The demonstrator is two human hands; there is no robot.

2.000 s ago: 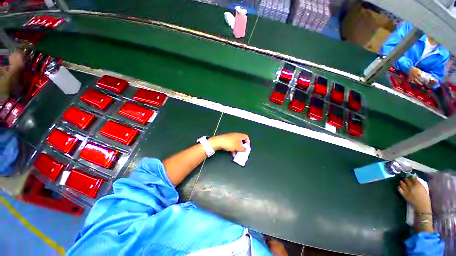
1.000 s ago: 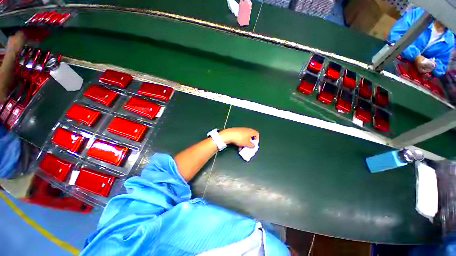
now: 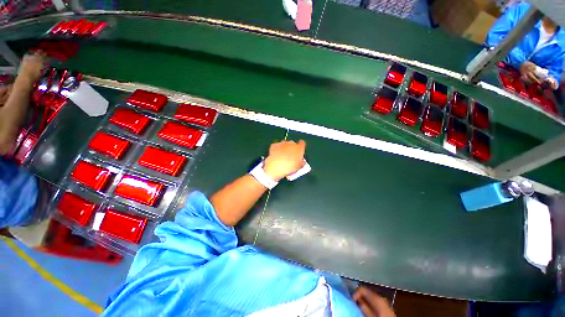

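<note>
My left hand, with a white band at the wrist, is closed on a small white wiping cloth above the dark green bench. The cloth sticks out below the hand. My right hand is partly seen at the bottom edge, by the bench's front edge; it is dark and cut off, and what it holds cannot be told. To the left, a clear blister tray holds several closed red flip phones in two rows, near my left sleeve.
A second tray of red-and-black phones lies on the green belt. A light-blue bottle and a white sheet are at right. A whitish bottle and a neighbour's arm are at left. A person sits across, upper right.
My left hand has lifted and turned, drawing slightly back left with the cloth. The belt tray has shifted right. A hand at the blue bottle has gone. My right hand shows more at the bottom.
</note>
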